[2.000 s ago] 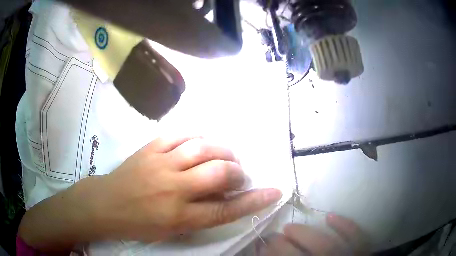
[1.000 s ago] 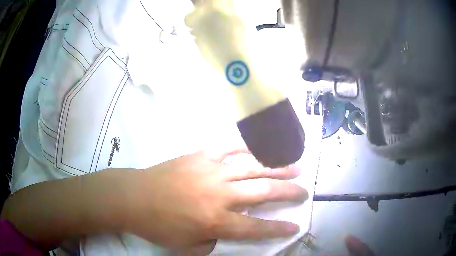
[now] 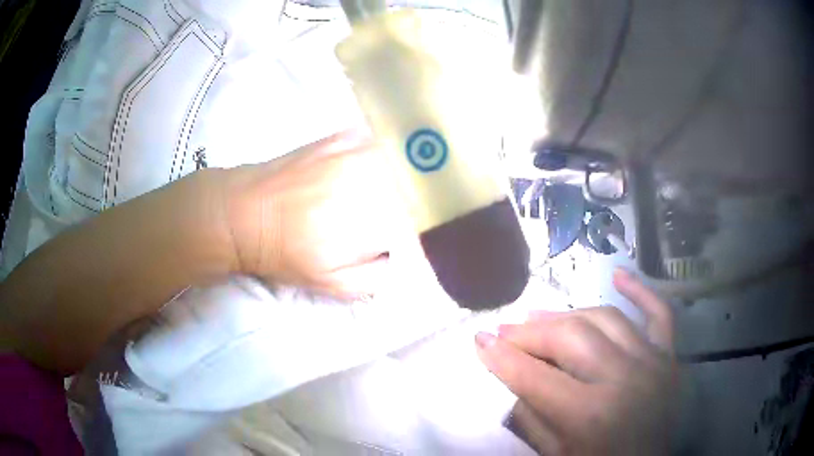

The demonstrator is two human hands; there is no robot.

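Note:
The white garment (image 3: pixel 259 347) with dark double stitch lines lies across the left and middle, its near part folded and bunched. My left hand (image 3: pixel 303 223) lies on it with fingers spread, its fingertips partly lost in glare and near the lamp. My right hand (image 3: pixel 589 374) is at the lower right, thumb and index fingertips together at the cloth edge; glare hides whether cloth is between them. The presser foot and needle area (image 3: pixel 535 205) is just beyond my right hand, partly washed out.
The machine lamp (image 3: pixel 473 254), cream with a dark brown tip and blue ring mark, hangs between my hands. The sewing machine head (image 3: pixel 696 116) fills the upper right. A dark seam (image 3: pixel 750 350) crosses the bed at right.
My left hand has moved up and away from the near cloth edge. My right hand has come in from the bottom edge to the cloth below the needle area. The near cloth is now more bunched.

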